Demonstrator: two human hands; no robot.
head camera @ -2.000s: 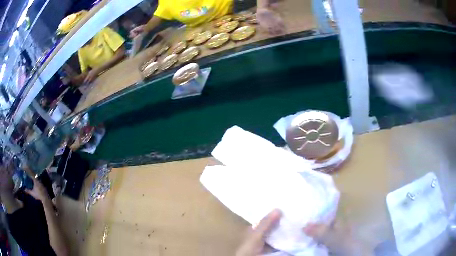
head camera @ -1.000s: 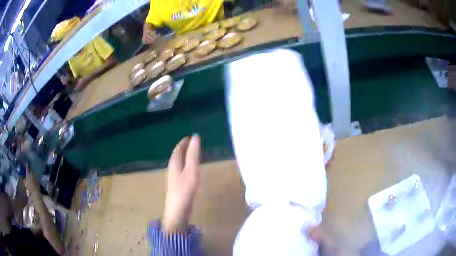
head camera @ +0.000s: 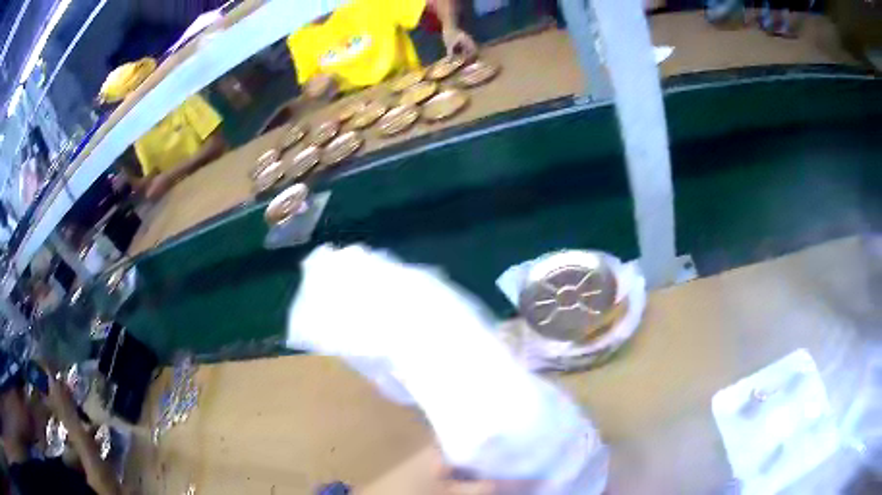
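A white wrapping sheet (head camera: 435, 348), blurred and long, stretches from the bottom centre up and left over the bench edge and part of the green belt. My left hand (head camera: 421, 474) is blurred at the bottom edge, against the sheet's lower side, with a bit of dark blue sleeve. Its fingers are mostly hidden, so its grip cannot be told. My right hand is not visible. A round plated cover (head camera: 568, 295) with a raised spoke pattern lies on a wrapped stack with white sheet edges around it, right of the sheet by the upright.
A white square plate (head camera: 777, 421) lies at the lower right beside clear crumpled material. A white metal upright (head camera: 643, 145) stands behind the stack. The green belt (head camera: 416, 208) carries another cover on a plate (head camera: 295, 227). Small parts (head camera: 177, 396) lie at left. People work opposite and at far left.
The white sheet has swung down and left from its raised position, uncovering the wrapped stack. My left hand has moved down and right to the sheet. The belt's cover and plate have shifted slightly left.
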